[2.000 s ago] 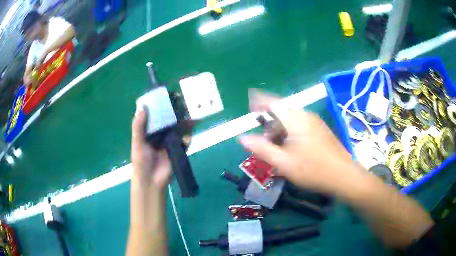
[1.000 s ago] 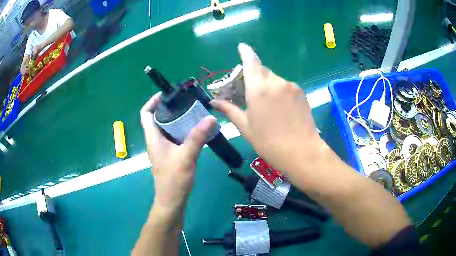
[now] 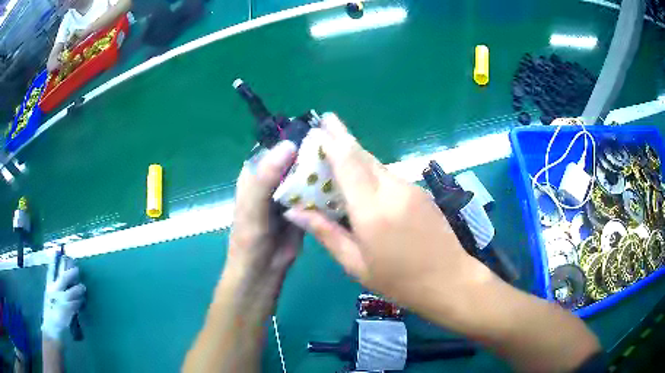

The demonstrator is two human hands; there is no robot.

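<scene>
My left hand (image 3: 264, 197) holds a black microphone body (image 3: 273, 130) by its drum, its upper stem pointing up and left. My right hand (image 3: 364, 204) holds a curved white button panel (image 3: 312, 181) with several gold dots against the open side of the drum. Most of the drum and the handle are hidden behind the panel and hands. I cannot tell if the panel is seated.
Two half-assembled units lie nearby: one right (image 3: 474, 218), one at the bottom (image 3: 381, 344) beside a narrow dark-red circuit board (image 3: 379, 307). A blue parts bin (image 3: 526, 211) stands right. Yellow tubes (image 3: 154, 191) and small black parts (image 3: 552, 86) lie beyond. A gloved hand (image 3: 63, 297) is lower left.
The white panel has moved from beside the unit onto the drum, its gold dots now facing me. The unit at right has shifted and turned. A gloved hand has appeared at lower left.
</scene>
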